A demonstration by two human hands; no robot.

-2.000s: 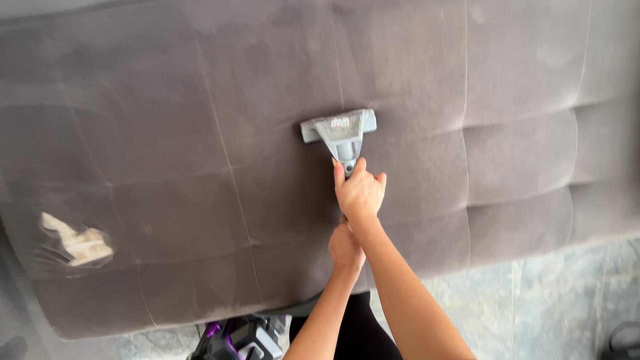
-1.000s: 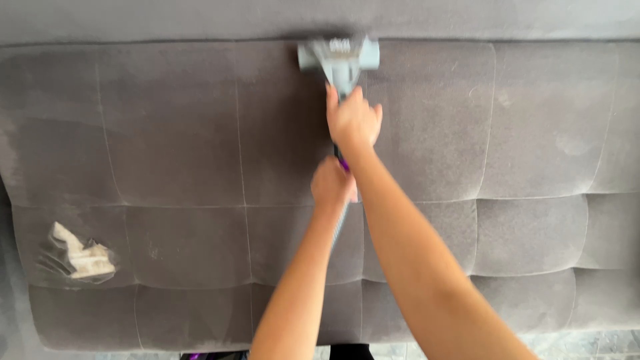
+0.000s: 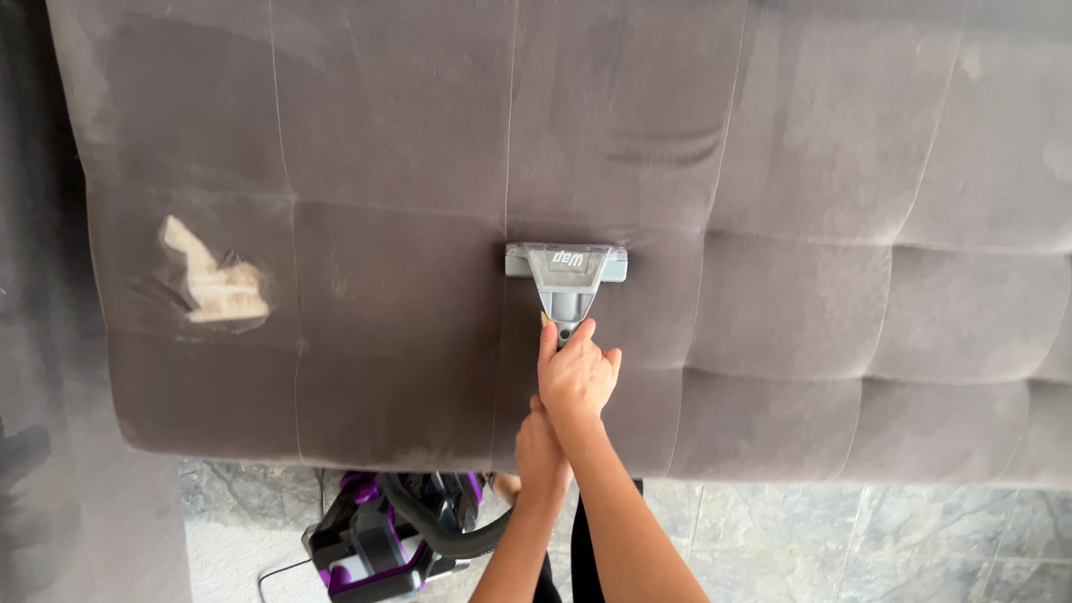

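Observation:
A grey Wap upholstery nozzle (image 3: 568, 270) of an extractor cleaner lies with its wide head flat on the grey tufted sofa seat (image 3: 402, 293). My right hand (image 3: 579, 368) is closed around its handle, just below the clear head. Behind it, nearer my body, my left hand (image 3: 540, 444) is wrapped around the lower part of the handle, mostly hidden under my right wrist. Dark streaks mark the fabric above and to the right of the nozzle.
A beige object in clear plastic (image 3: 219, 280) rests on the seat at the left. Below the seat's front edge, a black and purple extractor cleaner (image 3: 381, 536) with a ribbed hose (image 3: 435, 532) and a cord stands on the floor. Grey tiles (image 3: 779, 528) show at the lower right.
One second ago the nozzle was at the back of the seat by the backrest; both hands have since drawn it toward the front edge. The view has shifted too.

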